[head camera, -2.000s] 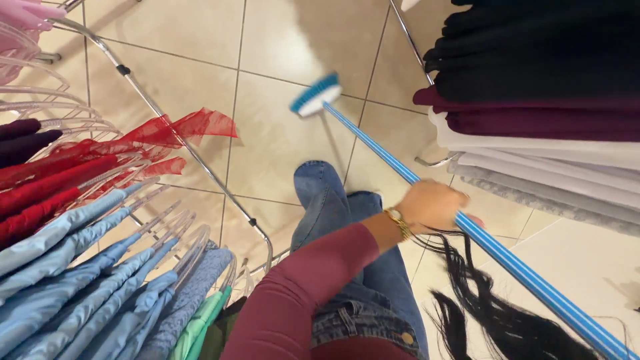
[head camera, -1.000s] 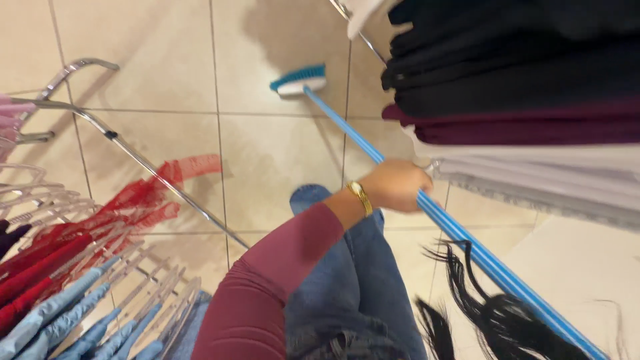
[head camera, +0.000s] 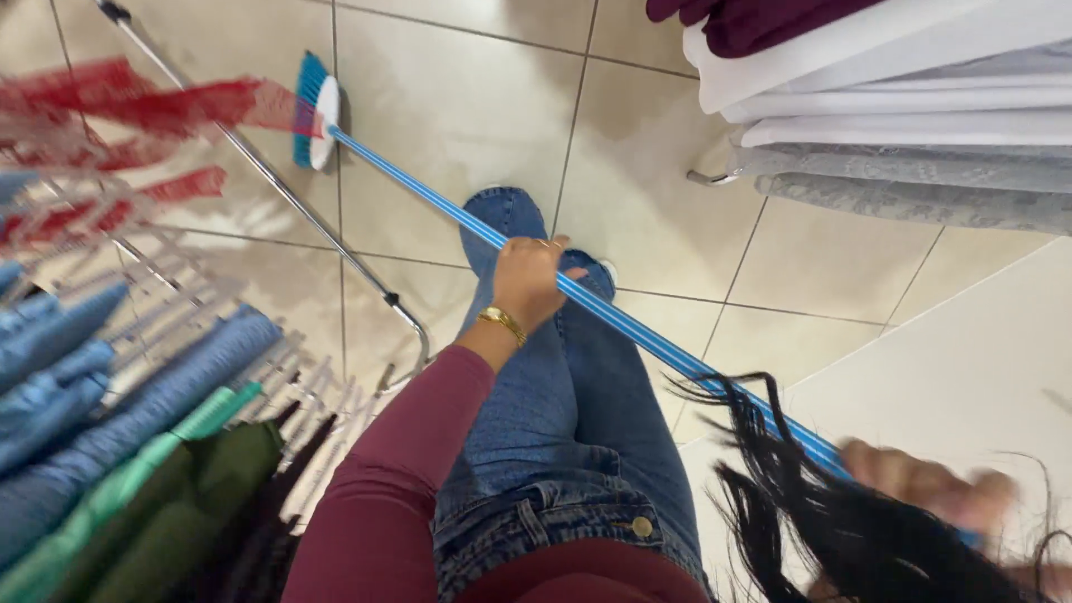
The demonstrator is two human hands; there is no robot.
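My left hand (head camera: 532,280), with a gold watch on its wrist, grips the middle of a blue striped broom handle (head camera: 636,331) above my jeans. At the lower right, my right hand (head camera: 925,486) is closed around the handle's upper end, blurred and partly behind dark hair. The handle slants up and left to the broom head (head camera: 325,121), which has a white block and teal bristles. That head is on the tiled floor, its bristles facing left. A sheer red garment (head camera: 201,105) partly overlaps it in view.
Blue, green and dark garments (head camera: 159,452) hang on clear hangers at the left. A metal rack's base bar (head camera: 293,197) runs along the floor there. White and grey clothes (head camera: 888,126) hang at the upper right, near a bent metal rack foot (head camera: 710,177).
The broom head has moved left across the floor, beside the left rack's base bar, and its bristles now face left. My right hand has come into view at the handle's upper end.
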